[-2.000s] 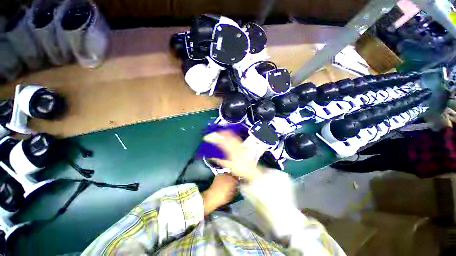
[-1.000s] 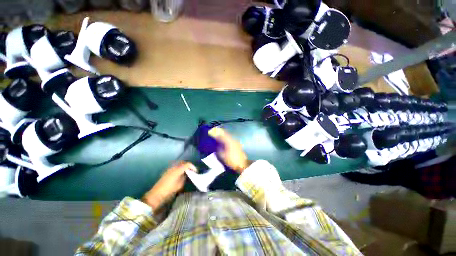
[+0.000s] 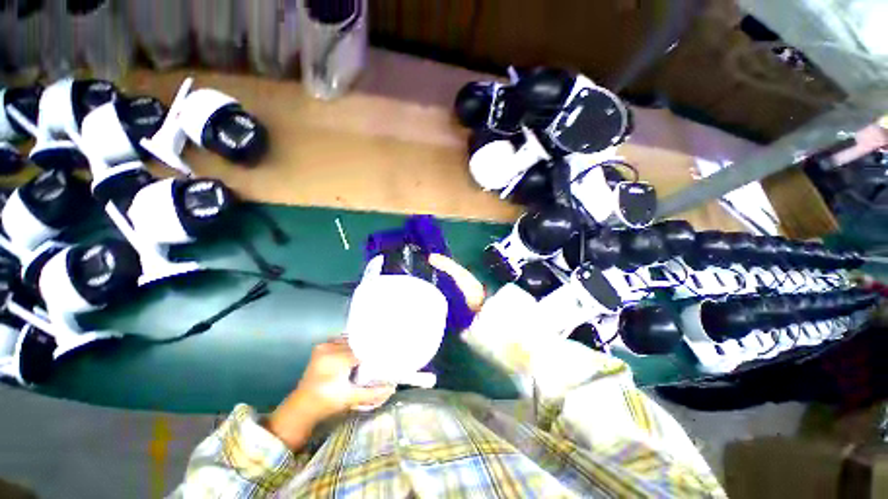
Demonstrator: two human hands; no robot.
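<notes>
A white security camera (image 3: 397,317) with a black head at its far end is held upright in front of my chest, over the green mat's near edge. My left hand (image 3: 331,385) grips its lower left side near the bracket. My right hand (image 3: 462,290) holds a purple cleaning cloth (image 3: 425,239) around the black head, at the far and right side. The cloth partly hides the head and my right fingers.
More white-and-black cameras (image 3: 161,214) stand at the left, their black cables trailing on the green mat (image 3: 234,341). A heap of cameras (image 3: 587,119) lies at back right, long rows (image 3: 759,317) at right. Bagged items (image 3: 334,49) stand at back left. A metal post (image 3: 740,173) slants at right.
The camera in my hands has turned, showing its broad white back instead of the thin white bracket. The cloth now spreads behind and beside its head. The view has shifted slightly.
</notes>
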